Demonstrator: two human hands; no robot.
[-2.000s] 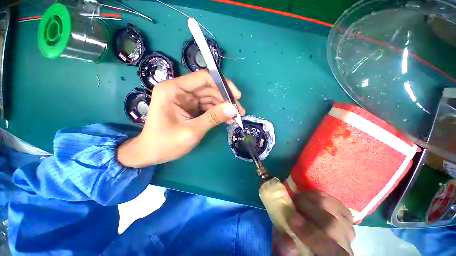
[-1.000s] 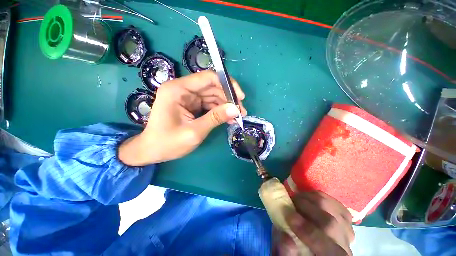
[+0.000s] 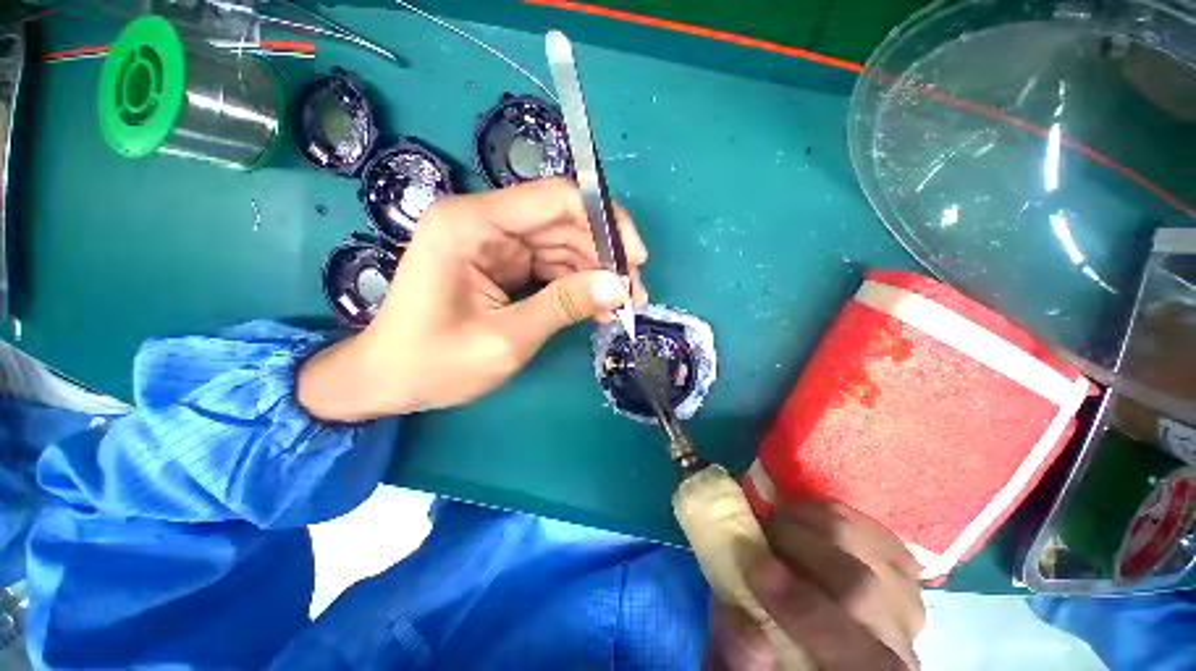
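Note:
A round black housing (image 3: 652,371) lies on a whitish uneven pad (image 3: 710,354) on the green mat. My left hand (image 3: 505,288), bare, holds slim silver tweezers (image 3: 590,171); their tips point down into the upper part of the housing. My right hand (image 3: 833,583), bare, grips the cream handle of a soldering iron (image 3: 719,514). The iron's dark tip reaches into the housing from below, close to the tweezer tips. Whether the tips touch or hold a small part cannot be told.
Several black units (image 3: 407,191) lie behind my left hand. A green-flanged solder spool (image 3: 197,95) stands far left. A red sponge block (image 3: 925,420) with white bands is beside the iron. A clear hood (image 3: 997,171) is at back right, a metal tray (image 3: 1049,570) at the right edge.
The rear end of the tweezers has swung to the right, so they stand steeper. Both tools' tips stay in the housing. The whole view has shifted slightly.

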